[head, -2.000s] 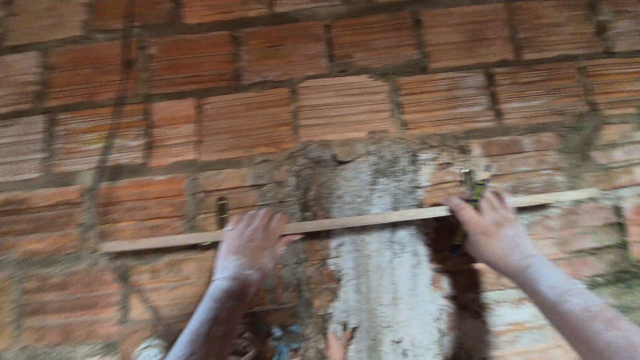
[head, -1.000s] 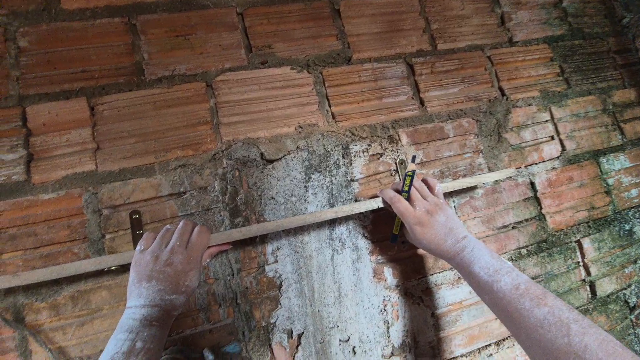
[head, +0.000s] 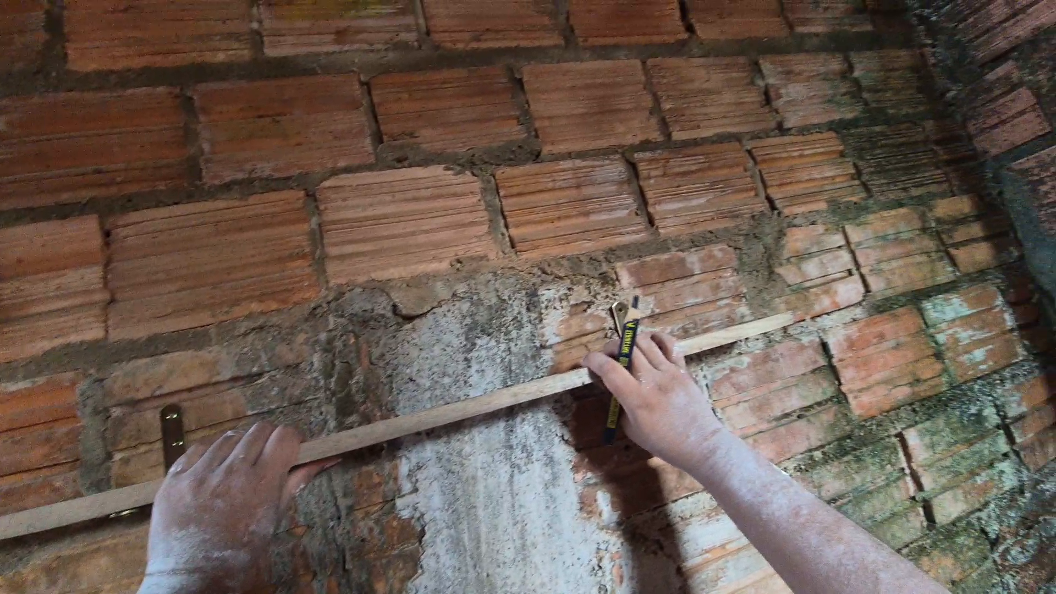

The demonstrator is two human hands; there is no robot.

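Observation:
A long thin wooden strip (head: 462,410) lies across the brick wall, rising toward the right. My left hand (head: 223,495) grips it at the lower left, fingers over its upper edge. Just above that hand a metal strap with a hole (head: 172,437) stands against the wall. My right hand (head: 656,396) grips the strip right of the middle and also holds a dark carpenter's pencil (head: 627,338) with yellow lettering, tilted nearly upright. Behind the pencil, the end of a second metal strap (head: 619,312) shows. Pale dust covers both hands and forearms.
The wall is of ridged hollow clay bricks (head: 404,223) with rough mortar joints. A whitish patch of old plaster (head: 495,495) runs down its middle below the strip. At the far right the wall meets another brick wall (head: 1015,107) at a corner.
Both hands stay on the wooden strip, and the pencil remains in my right hand. The view has shifted, with the wall corner now showing at the right.

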